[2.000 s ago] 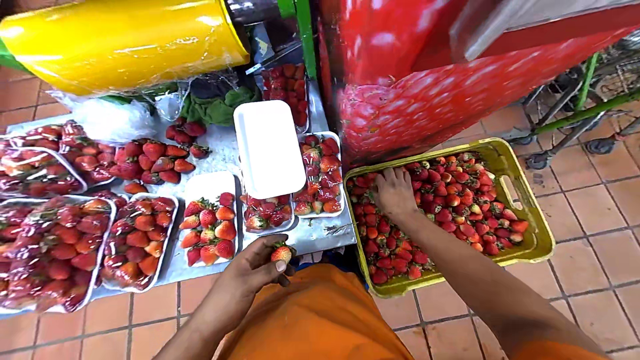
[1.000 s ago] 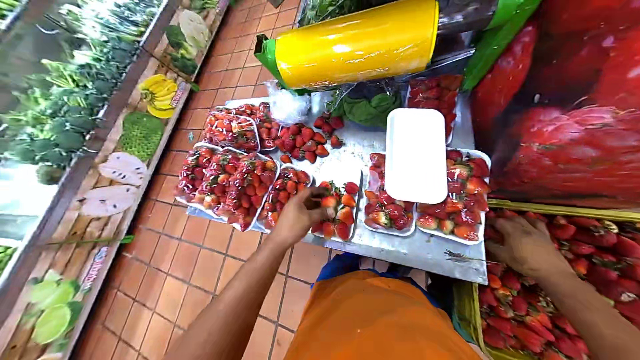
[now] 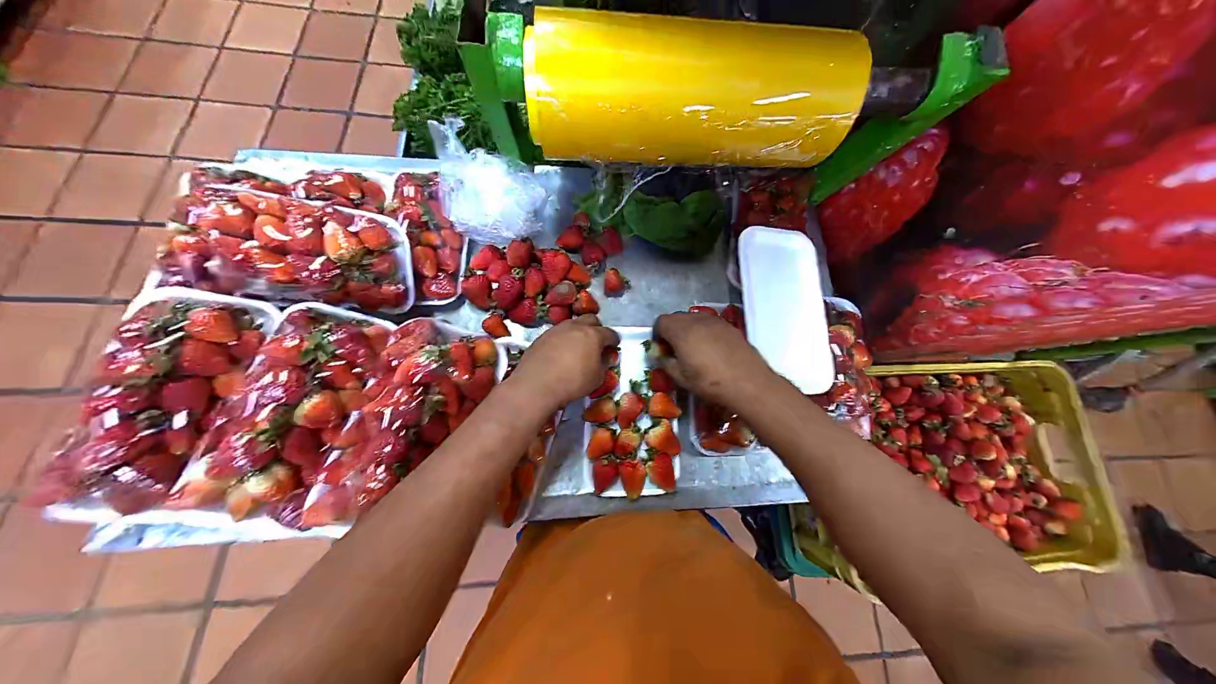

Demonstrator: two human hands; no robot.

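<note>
A white foam tray (image 3: 672, 475) holding rows of strawberries (image 3: 630, 440) lies on the metal table in front of me. My left hand (image 3: 570, 358) is at its far left corner, fingers curled down at a strawberry. At the far right corner, my right hand (image 3: 701, 353) has its fingertips on or beside another strawberry. The fingertips of both hands are partly hidden, so their hold is unclear. Beyond the hands is a loose pile of strawberries (image 3: 532, 283). An empty white foam tray (image 3: 785, 309) rests on filled trays to the right.
Wrapped strawberry trays (image 3: 313, 408) crowd the table's left side. A yellow roll of plastic film (image 3: 698, 87) hangs in a green frame at the back, with crumpled film (image 3: 494, 195) beside it. A yellow crate of strawberries (image 3: 1073, 446) stands at the right, below table height.
My right hand has left the strawberry crate and come to the far right corner of the tray. My left hand has moved to the tray's far left corner. The view has shifted.
</note>
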